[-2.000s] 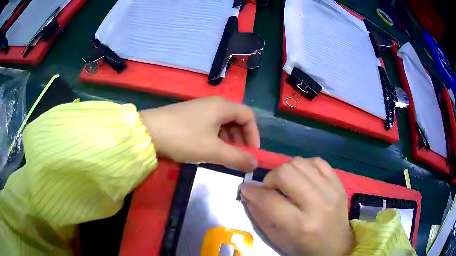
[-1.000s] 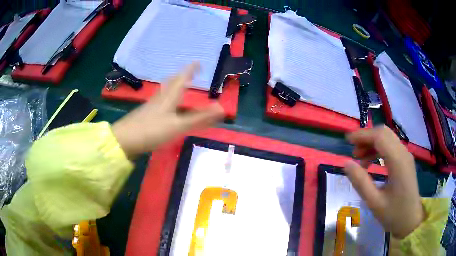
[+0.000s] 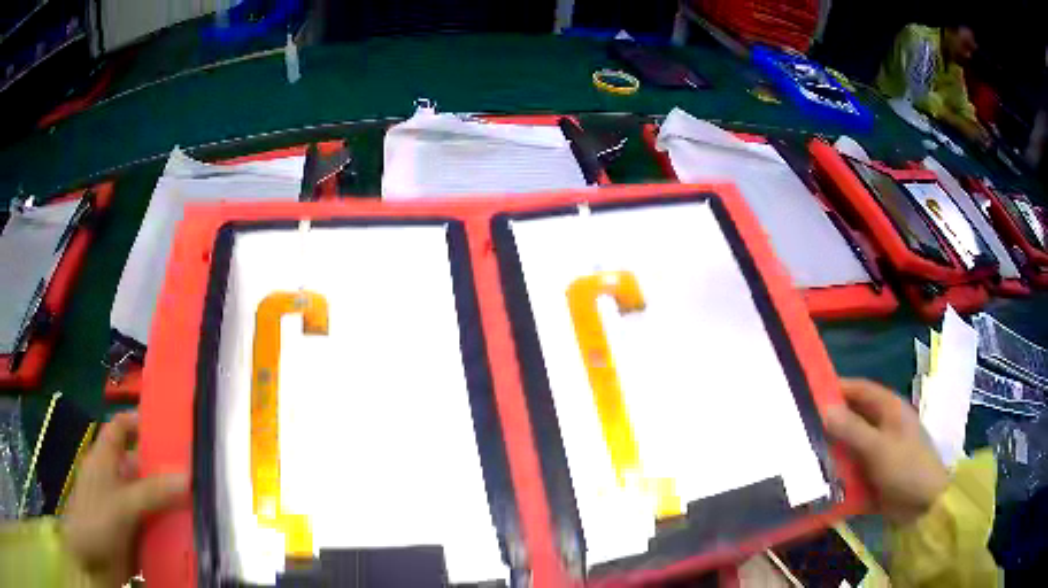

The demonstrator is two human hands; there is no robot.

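Note:
A red foam tray (image 3: pixel 480 209) is held up in front of me, tilted toward my view. It bears two panels side by side, the left panel (image 3: pixel 379 391) and the right panel (image 3: pixel 678 333), with pale backs and black borders. An orange flex cable (image 3: pixel 266 414) lies on the left panel and another orange flex cable (image 3: pixel 600 379) on the right one. Black strips cover part of both lower edges. My left hand (image 3: pixel 109 500) grips the tray's left edge. My right hand (image 3: pixel 893 446) grips its right edge.
Behind the tray stand red boards with white ribbed sheets (image 3: pixel 477 159) and black clips. More panels on a red tray (image 3: pixel 908 218) are at right. Pale paper pieces (image 3: pixel 949 385) lie near my right hand. A tape roll (image 3: pixel 616 82) lies farther back. A person (image 3: pixel 933 75) is at the far right.
My hands have moved from above the panels to the tray's two side edges. The tray is now raised off the bench, and the view has tilted up to show more background.

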